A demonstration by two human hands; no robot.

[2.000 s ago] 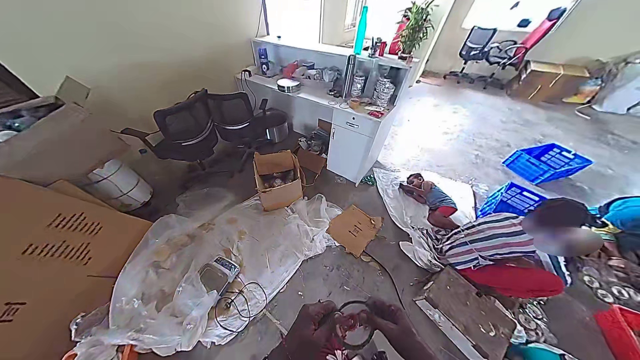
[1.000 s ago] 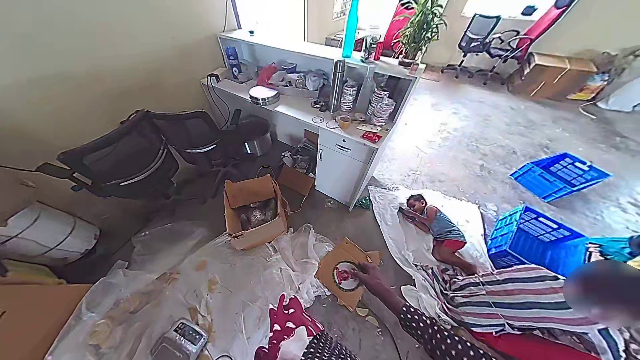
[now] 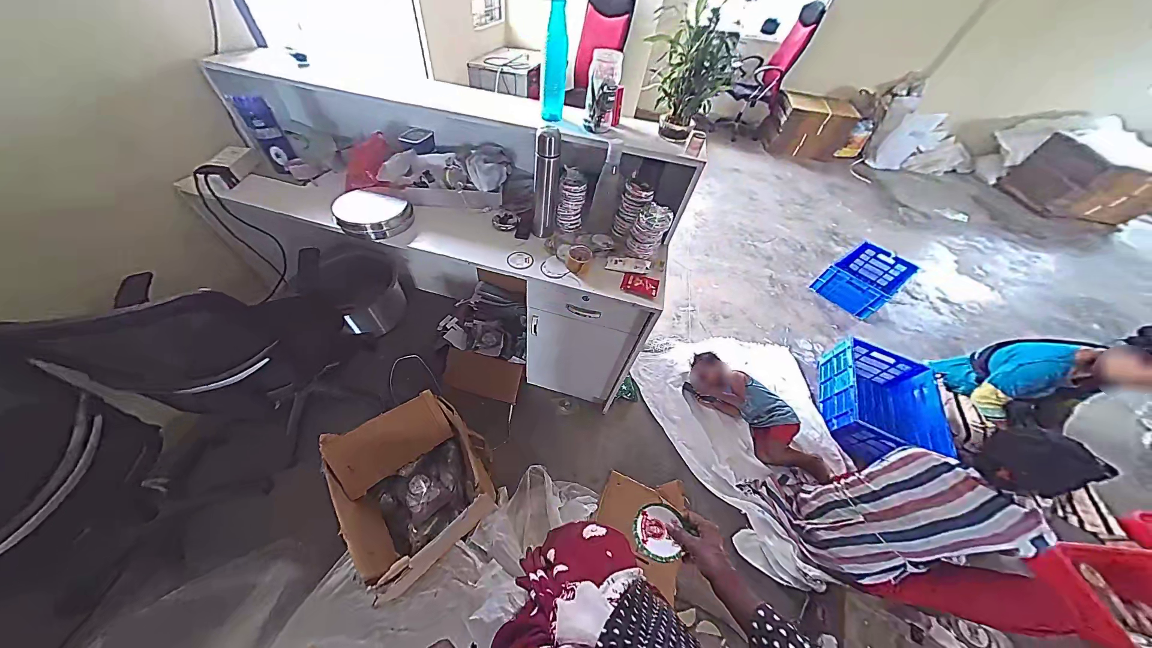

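Observation:
My right hand [image 3: 695,540] holds a round disc [image 3: 659,532] by its right edge, between thumb and fingers. Its face is white and red, with a green rim. Behind the disc lies a flat piece of brown cardboard [image 3: 621,504] on the floor. A black sleeve with white dots [image 3: 774,627] covers my right forearm. My left hand cannot be seen; another dotted sleeve [image 3: 641,619] and maroon-and-white patterned cloth [image 3: 576,562] show at the bottom. Left of the cloth, an open cardboard box [image 3: 409,495] holds clear plastic-wrapped items.
Ahead is a white counter [image 3: 450,238] bearing stacks of round items, a steel flask [image 3: 546,184] and tape. Black mesh chairs [image 3: 207,342] are at left. On the right, a person [image 3: 760,414] lies on a white sheet, with blue crates [image 3: 886,396] and other people nearby.
Two seconds ago both hands were close together at a dark ring; now my right hand holds the disc out to the right and my left is out of view. The view has shifted.

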